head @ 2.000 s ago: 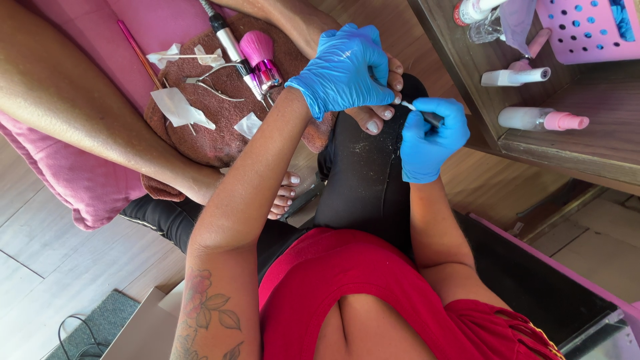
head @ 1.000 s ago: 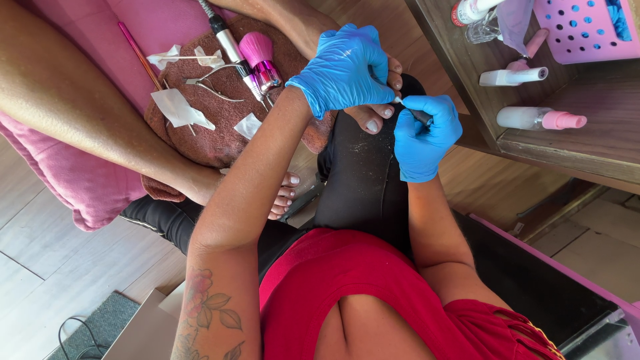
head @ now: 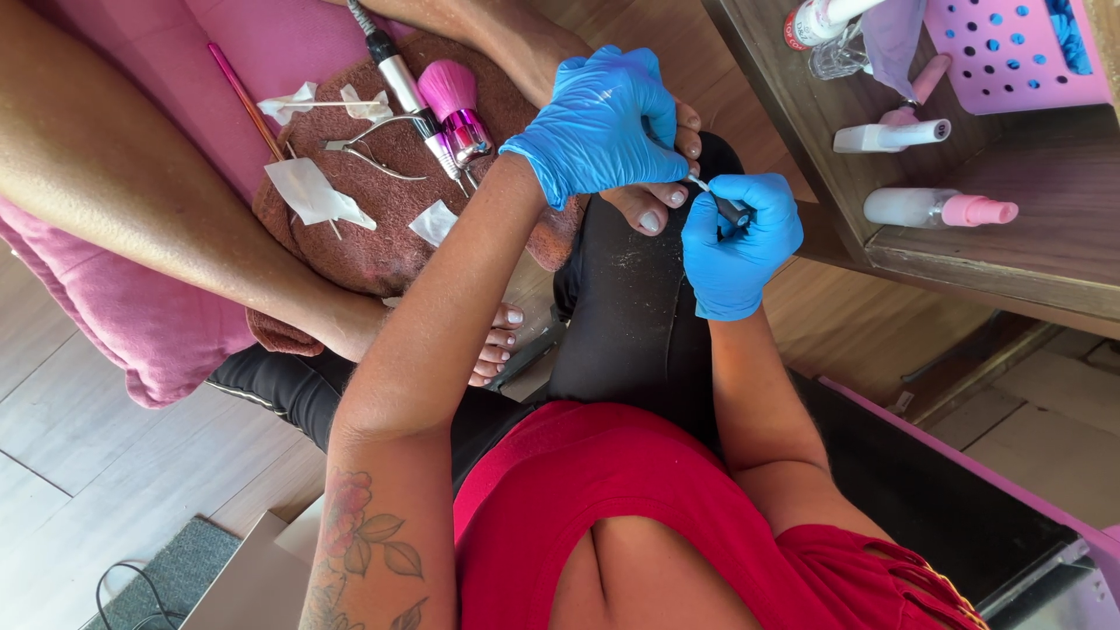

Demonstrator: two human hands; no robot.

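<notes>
My left hand (head: 604,127), in a blue glove, grips the toes of another person's foot (head: 643,206), whose big toenail has a pale, shiny coat. Between the fingers of my gloved right hand (head: 744,241) is a nail polish brush (head: 726,208) with a dark cap; its pale tip is at one of the smaller toes, beside my left fingertips. Part of that foot is hidden under my left hand. The person's other foot (head: 497,341), with white-looking nails, shows beyond my left forearm.
On a brown towel (head: 350,254) lie cuticle nippers (head: 372,149), an electric nail file handpiece (head: 402,83), a pink brush (head: 451,96) and white wipes (head: 311,192). A wooden shelf at right holds a spray bottle (head: 910,207), a white polish bottle (head: 888,136) and a pink basket (head: 989,61).
My right hand has shifted slightly with the polish brush, its tip staying close to the toes. My left hand keeps its hold on the foot.
</notes>
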